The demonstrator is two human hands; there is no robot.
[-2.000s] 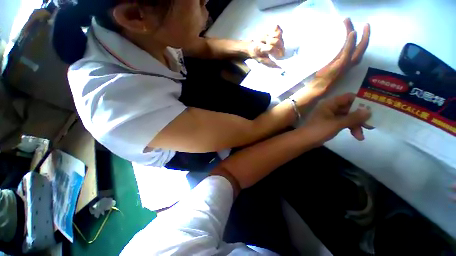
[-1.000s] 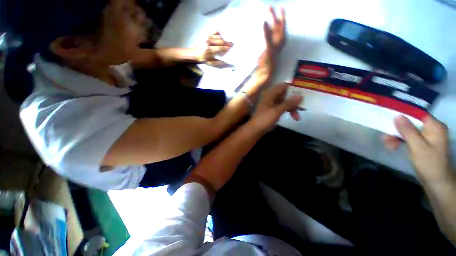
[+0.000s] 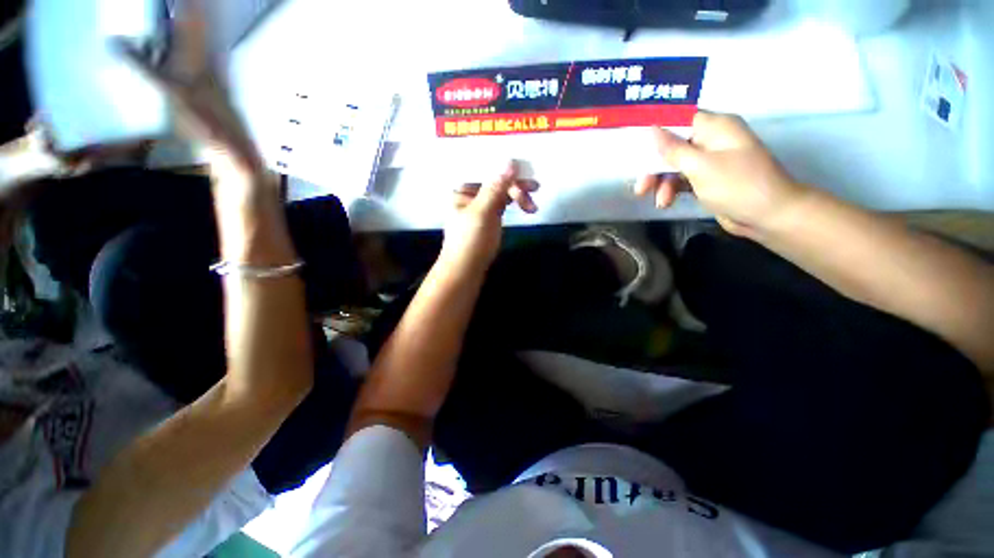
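The parking card (image 3: 567,100) is a long flat strip with a dark top bearing a red oval logo, a red band with yellow text and a white lower part. It faces me over the white table edge. My right hand (image 3: 725,169) pinches its right end, thumb on the front. My left hand (image 3: 493,207) is at its lower left edge, fingers bent; the white part is overexposed there, so its contact with the card is unclear.
A glossy black bar (image 3: 643,9) is cut off at the top. Printed white sheets (image 3: 327,136) lie left. A small printed card (image 3: 944,92) lies far right on the table (image 3: 916,164). A neighbour's arm (image 3: 256,327) reaches up at left, the hand blurred.
The view has swung right and down. The card now appears nearly level and further left in view. The neighbour's hand is raised over the table. The black bar has shifted to the top edge.
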